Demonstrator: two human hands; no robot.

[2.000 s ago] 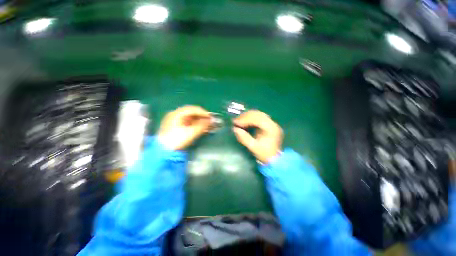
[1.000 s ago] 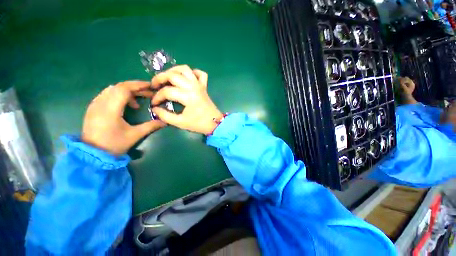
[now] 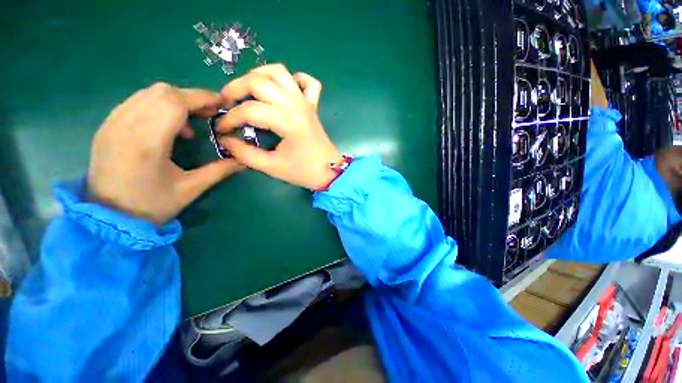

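Observation:
A small watch housing [image 3: 218, 133], dark with a shiny silver rim, is held just above the green mat between my two hands. My left hand [image 3: 142, 153] grips its edge with thumb and index finger. My right hand [image 3: 278, 126] has its fingers and thumb on the housing and covers most of it. A small shiny spot shows between the right thumb and fingers; I cannot tell if it is a separate piece. A loose pile of tiny silver metal pieces [image 3: 228, 46] lies on the mat just beyond my hands.
A stack of black blister trays [image 3: 478, 142] stands at the right, its pockets filled with housings and one white square piece [image 3: 514, 206]. Another person's blue sleeve [image 3: 621, 191] is beyond it. Bins with red items [image 3: 596, 322] are at lower right. The mat's near edge is by my lap.
The view has steadied and shifted right since the earliest frame. My hands were apart then; they have come together on the housing and stay so, the left hand gripping its edge.

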